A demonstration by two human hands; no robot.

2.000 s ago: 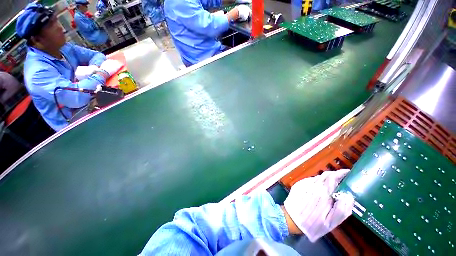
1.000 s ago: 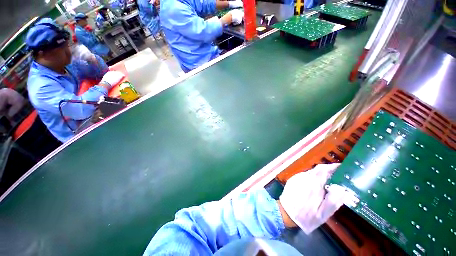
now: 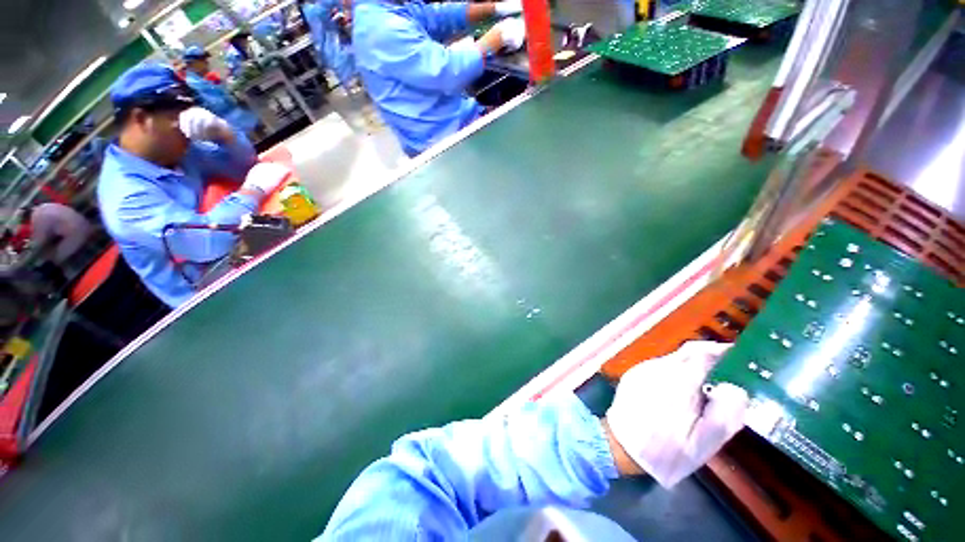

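Observation:
A large green printed circuit board (image 3: 847,371) with white and silver spots lies at the right, on or just over an orange-brown slotted tray (image 3: 899,217). My left hand (image 3: 677,413), in a white glove, grips the board's near left corner between thumb and fingers. A light blue sleeve (image 3: 497,466) leads to it from the bottom. My right hand is not in view. The board's right part is cut off by the picture's edge.
A wide green conveyor belt (image 3: 349,360) runs beside the tray. Boards stand on its far end (image 3: 669,49). A clear guard in a metal frame (image 3: 799,79) is behind the tray. Coworkers in blue (image 3: 175,212) sit or stand across the belt; a red post (image 3: 539,42) stands there.
The view has shifted slightly. The coworker at the left has raised one gloved hand to the face. My left hand keeps its hold on the board's corner.

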